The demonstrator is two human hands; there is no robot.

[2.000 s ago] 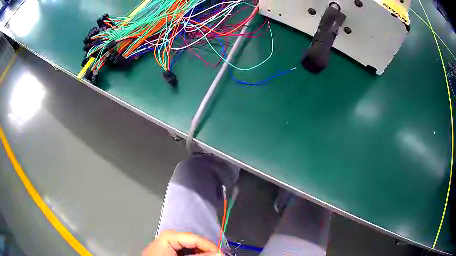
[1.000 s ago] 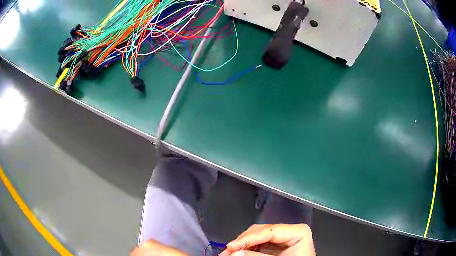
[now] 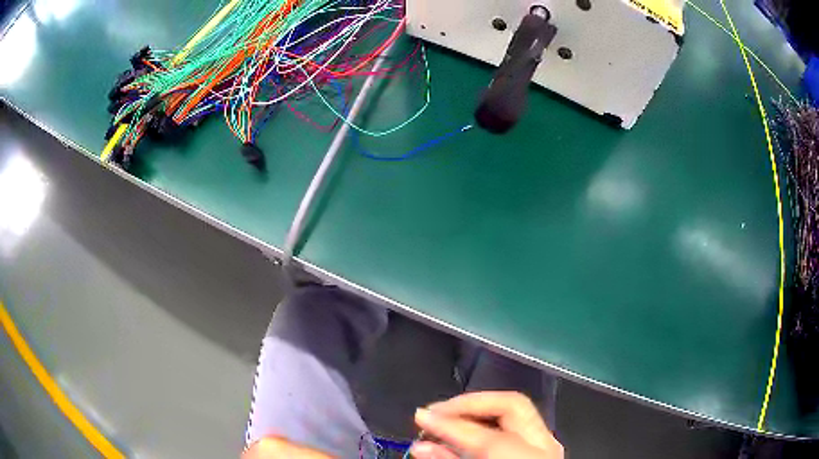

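My right hand [image 3: 489, 426] is low in the picture over my lap, its lower part cut off. Its fingertips are at thin lead wires [image 3: 391, 444], a blue and a greenish strand, which seem pinched there. Only the top of my left hand [image 3: 274, 448] shows at the bottom edge, left of the wires. Its fingertips and anything in them are hidden. The wires' lower ends are out of the picture.
The green table [image 3: 539, 242] holds a grey-white machine [image 3: 593, 72] with a black twisting head [image 3: 512, 76]. A coloured harness bundle [image 3: 215, 72] with black connectors lies left, beside a grey cable [image 3: 319, 184]. A stray blue wire [image 3: 395, 159] lies centrally. A dense brownish bundle [image 3: 804, 179] is far right.
My right hand has come into the picture since the oldest frame, where orange and green wires stood up from my left hand. The head view has shifted; the right hand's fingers have since moved slightly.
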